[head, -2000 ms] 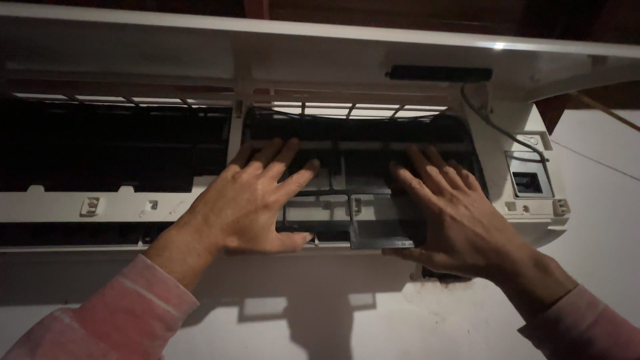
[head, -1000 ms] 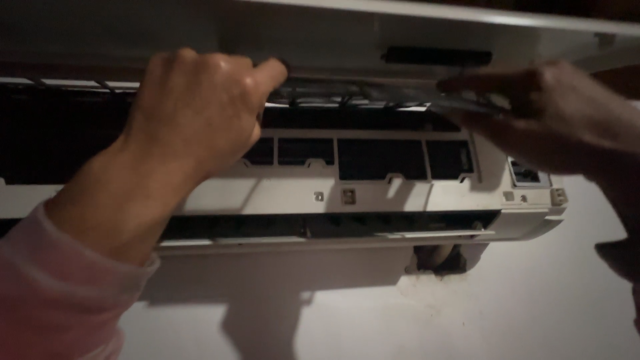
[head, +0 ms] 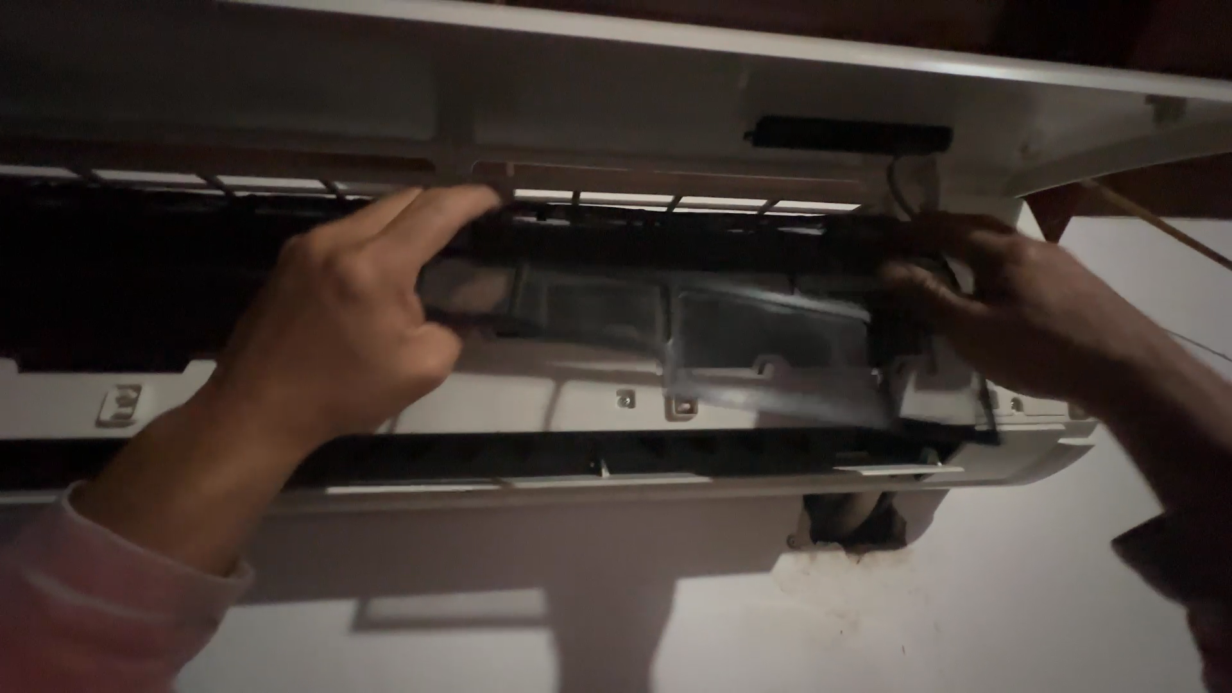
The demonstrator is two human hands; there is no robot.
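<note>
A wall-mounted air conditioner indoor unit (head: 500, 395) has its front panel (head: 597, 87) raised. A thin mesh air filter (head: 770, 332) in a dark frame lies tilted across the right part of the opening, blurred. My left hand (head: 356, 308) is at the filter's left side, fingers near the top grille and thumb lower, gripping its edge as far as I can tell. My right hand (head: 1011, 298) holds the filter's right side, thumb in front; its fingertips are in shadow.
The raised panel hangs above both hands, with a black strip (head: 852, 135) and a cable (head: 900, 188) at its right. Below are the air outlet with its louver (head: 423, 488) and a wall hole with a pipe (head: 852, 520). A cord (head: 1160, 223) runs at the upper right.
Two seconds ago both hands lay spread on the filter in the unit. One second ago they held it up near the top grille; now it is lower, over the opening's right part.
</note>
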